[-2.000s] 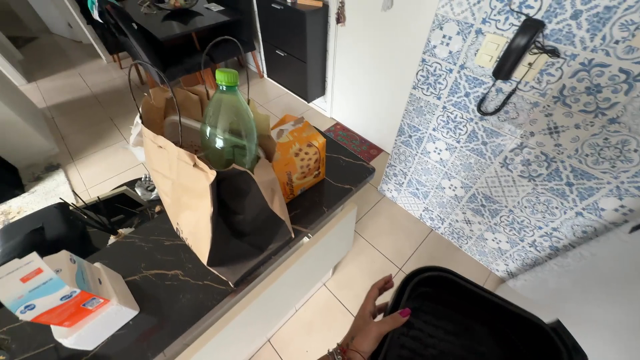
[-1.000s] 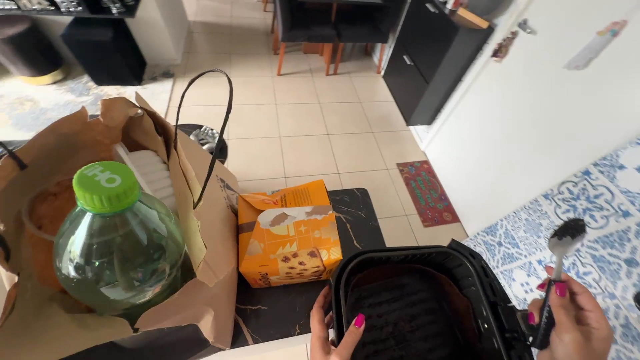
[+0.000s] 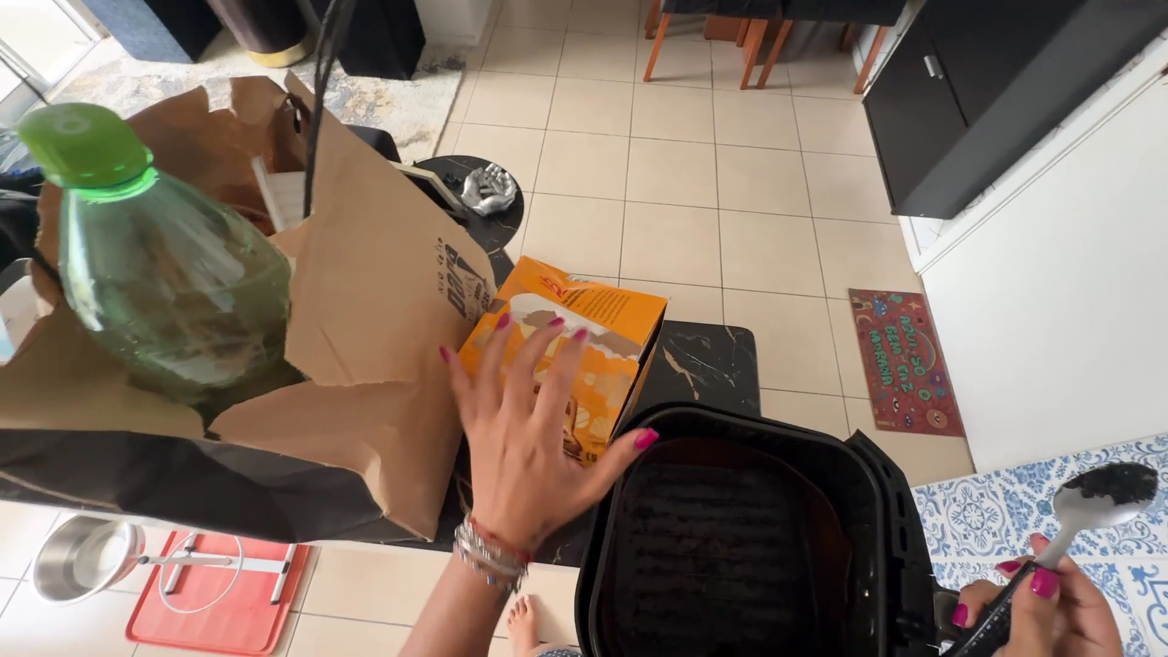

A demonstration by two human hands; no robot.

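My left hand, fingers spread, rests over an orange cardboard box on a black marbled counter. Just right of that hand is a black air fryer basket with a ridged bottom. In my right hand is a spoon with a dark handle and dark residue on its bowl; the same hand is at the basket's handle end, and whether it also grips the handle is hidden. Left of the box stands a torn brown paper bag holding a green plastic bottle with a green cap.
A silver hand-shaped ornament sits on a round black surface beyond the bag. Below the counter are a metal bowl and a red board-like item on the floor. A doormat lies by the white door. A bare foot shows below.
My left hand has moved from the basket's left rim onto the orange box. The right hand still holds the spoon. The view has shifted, with the bag and box now fully alongside the basket.
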